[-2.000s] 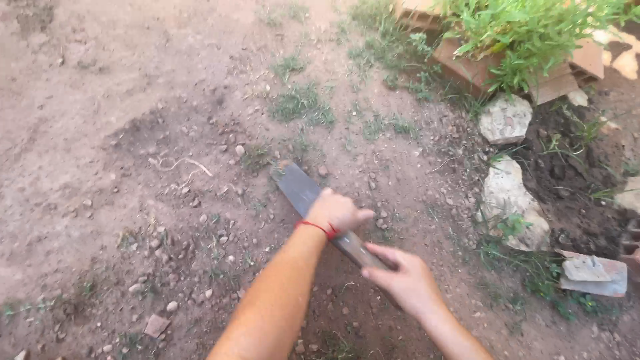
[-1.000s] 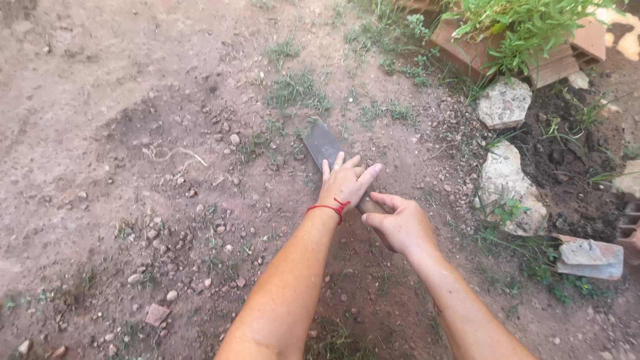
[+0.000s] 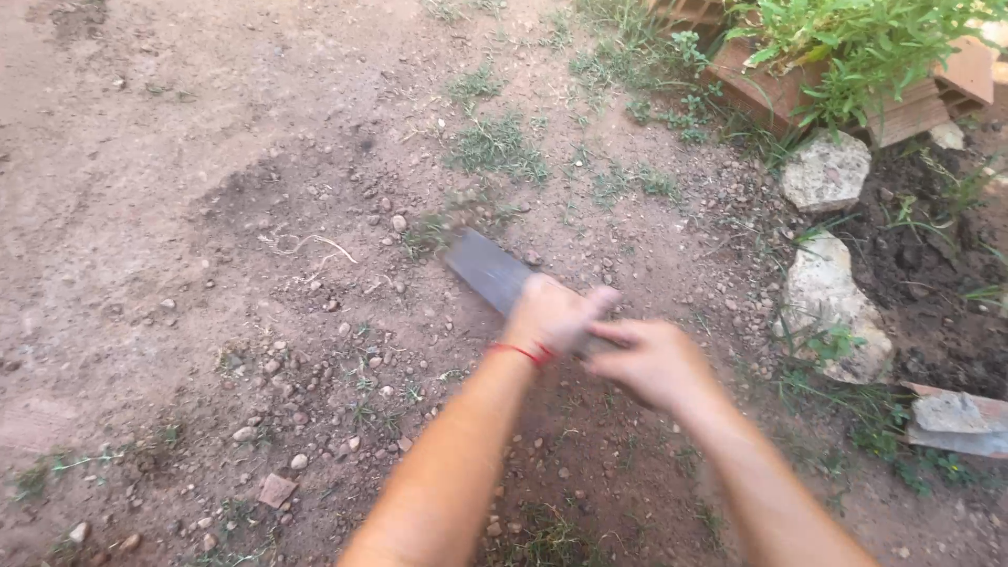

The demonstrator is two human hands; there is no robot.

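A flat, dark metal blade (image 3: 488,269), perhaps a machete's, points up and left over the soil, its tip beside a small tuft of weeds (image 3: 433,232). My left hand (image 3: 551,313), with a red string bracelet (image 3: 526,354) at the wrist, lies over the blade's near part; motion blur hides whether its fingers close on it. Behind it, my right hand (image 3: 650,358) is closed around the tool's handle end, which is mostly hidden by the fingers.
Pale rocks (image 3: 827,172) and a larger whitish stone (image 3: 835,303) edge a dark soil bed on the right. Hollow clay bricks (image 3: 764,87) lie under a leafy green plant (image 3: 858,47) at top right. Pebbles, a brick fragment (image 3: 277,490) and a dry root (image 3: 315,240) lie at left.
Since one second ago, the blade and both hands have shifted left across the ground, and the blade tip has come to the weed tuft. My right hand has stayed at the handle end.
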